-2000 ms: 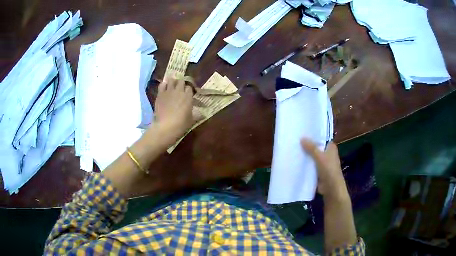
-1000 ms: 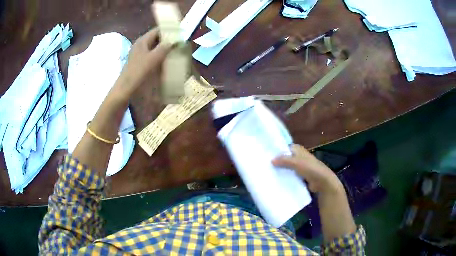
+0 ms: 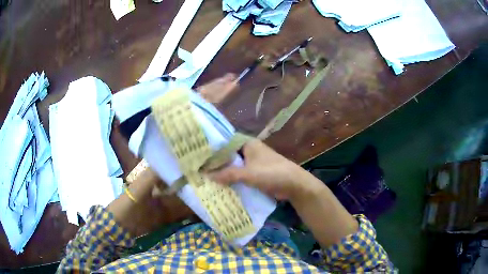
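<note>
A folded white cut-piece bundle [image 3: 166, 144] is held up in front of me, tilted, with a yellowish printed ticket strip [image 3: 184, 131] lying lengthwise on it. A khaki tie strip [image 3: 222, 152] crosses the ticket around its middle. My left hand [image 3: 216, 90] is under the bundle and mostly hidden, with fingers showing past its top edge. My right hand [image 3: 257, 168] is on the near side, its fingers closed on the tie strip and bundle. Another printed ticket [image 3: 137, 171] shows partly beside my left wrist.
White stacked panels [image 3: 83, 144] and pale-blue panels [image 3: 24, 160] lie left. Long pale strips [image 3: 174, 40], crumpled small parts [image 3: 267, 16] and more panels [image 3: 398, 32] lie at the back. Pens [image 3: 291, 52] and tangled khaki ties [image 3: 299, 96] lie mid-table. The table edge curves right.
My left hand has gone from holding the ticket strip to under the bundle. The bundle has moved left and up, now with the ticket and tie on it. My right hand has moved in over it.
</note>
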